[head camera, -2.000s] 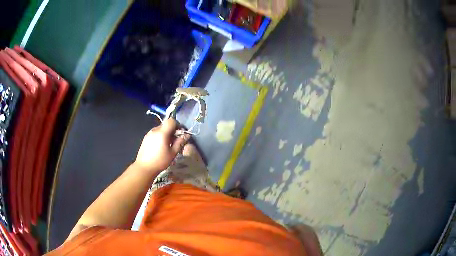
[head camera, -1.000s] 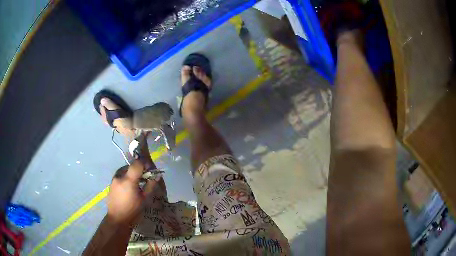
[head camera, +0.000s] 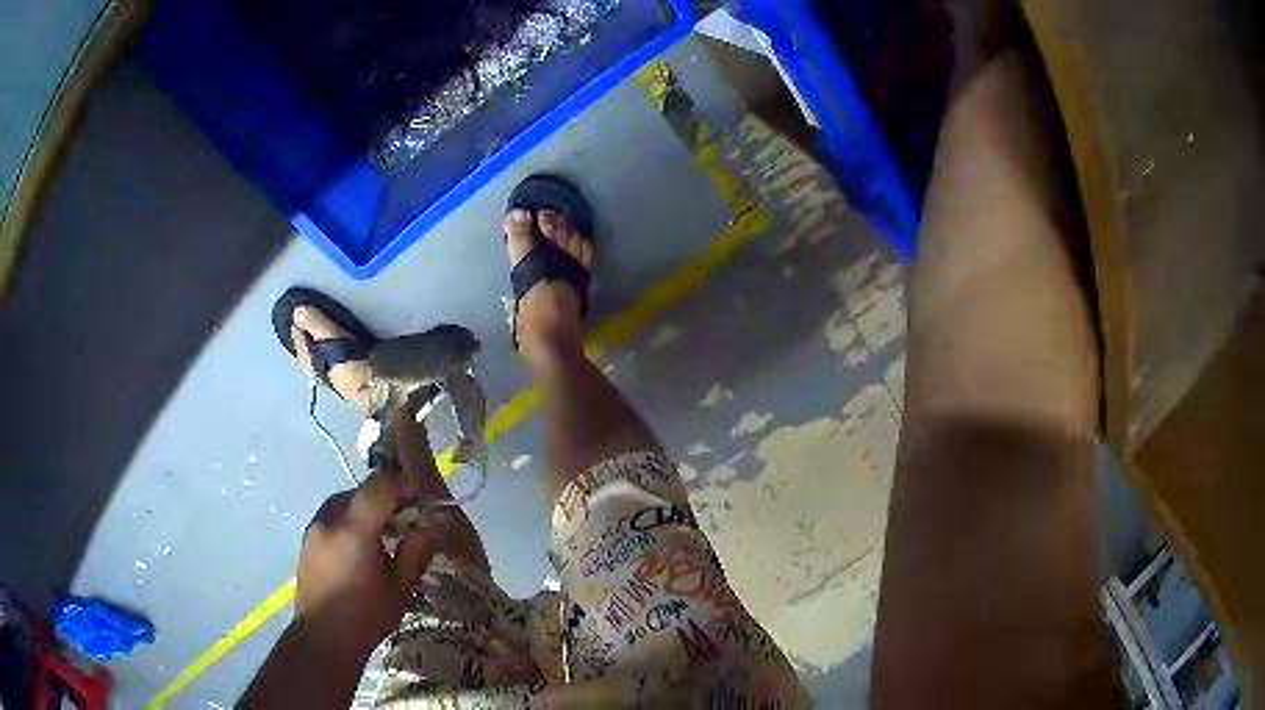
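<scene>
My left hand (head camera: 364, 548) is closed on a thin looped white cable (head camera: 330, 437) and a grey-beige strap-like piece (head camera: 423, 357), which extends beyond my fingers above my left foot. A small white part shows near my fingertips. What exactly the strap-like piece is, I cannot tell. My right forearm (head camera: 999, 347) reaches up along the right side beside a blue bin (head camera: 846, 118) with a dark inside. My right hand is beyond the top edge or lost in the dark, so its grip is hidden.
A large blue crate (head camera: 364, 229) with shiny clear scraps stands on the floor ahead of my sandalled feet. Yellow tape (head camera: 666, 291) crosses the worn floor. Brown cardboard (head camera: 1207, 278) is at the right. A blue crumpled item (head camera: 104, 627) and a red object (head camera: 70, 680) lie lower left.
My right arm has reached further up, and its hand has gone from sight. My left hand still holds the cable and strap-like piece, slightly lower. The view has shifted so more of the crate shows.
</scene>
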